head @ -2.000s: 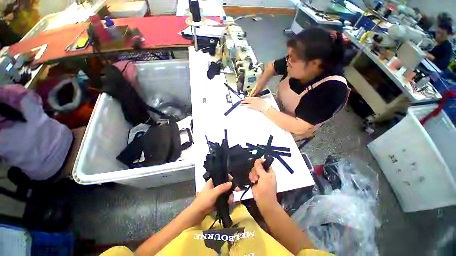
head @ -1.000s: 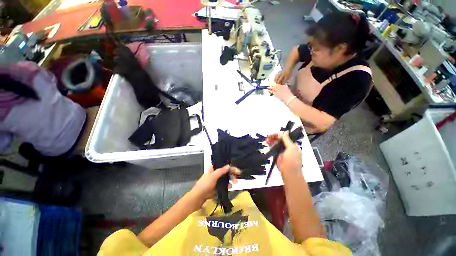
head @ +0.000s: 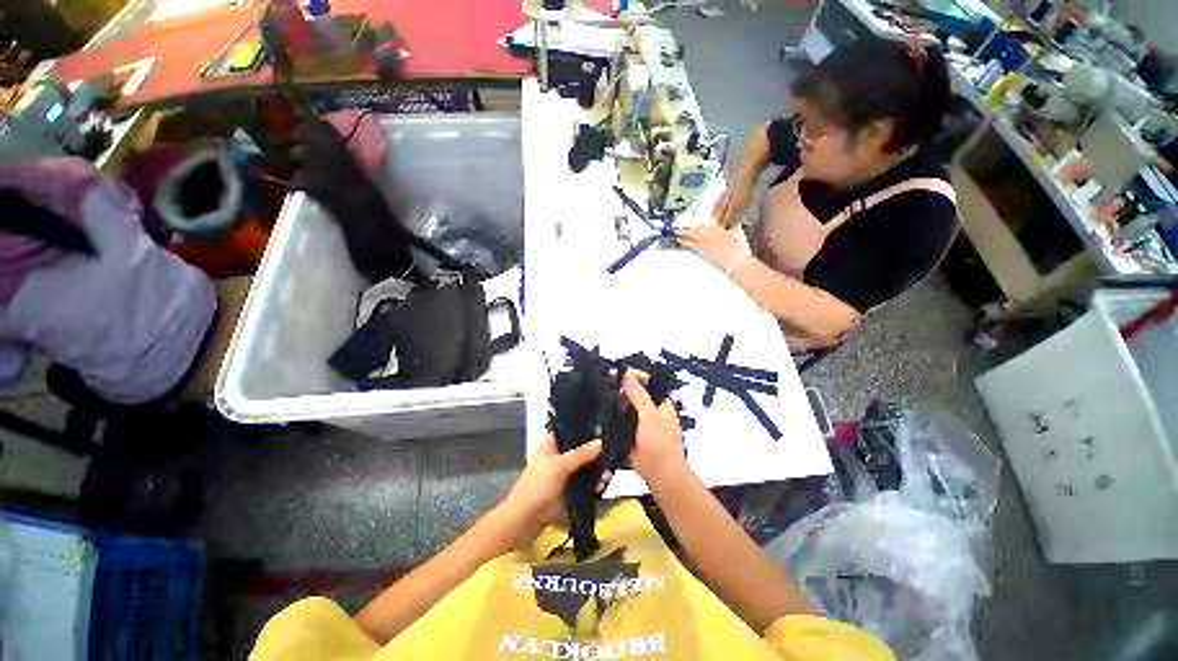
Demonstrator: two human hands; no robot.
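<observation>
My left hand [head: 556, 473] is closed around a dark bundle of black webbing strips [head: 585, 506], whose ends fan out above it and hang down below. My right hand [head: 654, 431] is at the right side of the bundle, its fingers on black strips; whether it grips some is hidden among them. More black strips are heaped on the white table behind my hands. Several loose strips [head: 749, 377] lie crossed on the table to the right of the heap.
A seated person works at a cream sewing machine [head: 672, 162] ahead, with dark strips at their hands. A white bin [head: 375, 408] with black bag pieces stands left of the white table [head: 568, 291]. A crumpled clear plastic bag [head: 891, 542] lies at right, near another white bin [head: 1079, 439].
My right hand has moved left from the loose strips to the bundle. Strips it held a second ago now lie crossed on the table at right.
</observation>
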